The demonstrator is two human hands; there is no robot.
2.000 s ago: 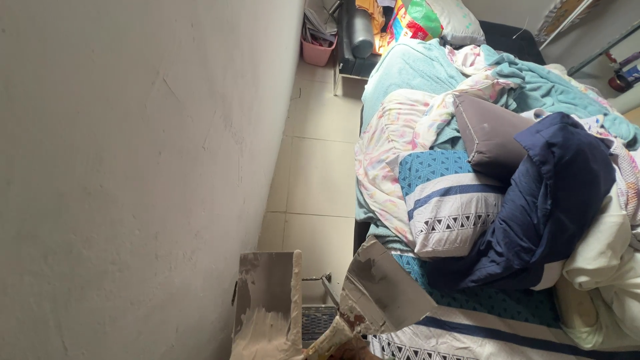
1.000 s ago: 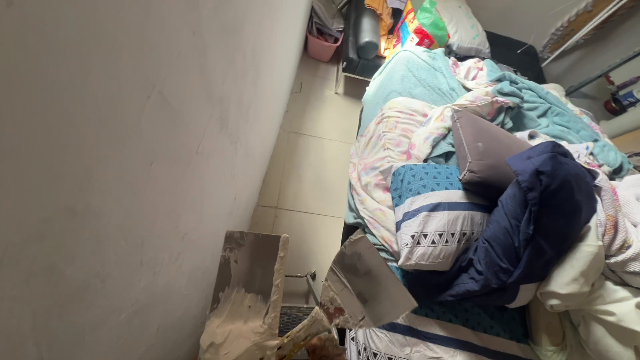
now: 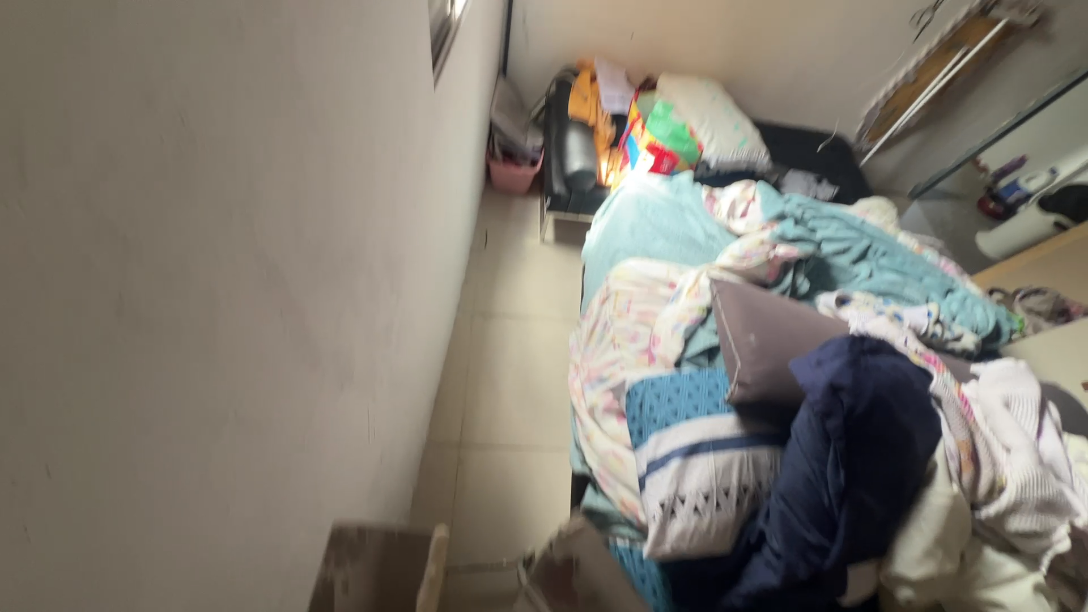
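Neither of my hands shows in the head view. At the bottom edge, left of centre, is a flat metal plastering blade (image 3: 370,565) with a ridge of pale filler paste (image 3: 433,568) along its right side. Just right of it a second flat blade (image 3: 582,569), a scraper smeared with filler, stands tilted. A gap lies between the two blades. Their handles and whatever holds them are below the frame. To the left rises a grey plastered wall (image 3: 229,297) with faint marks.
A bed on the right is heaped with a teal sheet (image 3: 654,225), a patterned pillow (image 3: 705,476), a grey cushion (image 3: 765,340) and a navy cloth (image 3: 858,433). A strip of tiled floor (image 3: 514,374) runs between wall and bed, towards a pink basket (image 3: 513,174).
The view has tipped upward, showing more of the far wall. Both blades now sit lower in the frame, partly cut off. The blurred hand part seen between them earlier is out of view.
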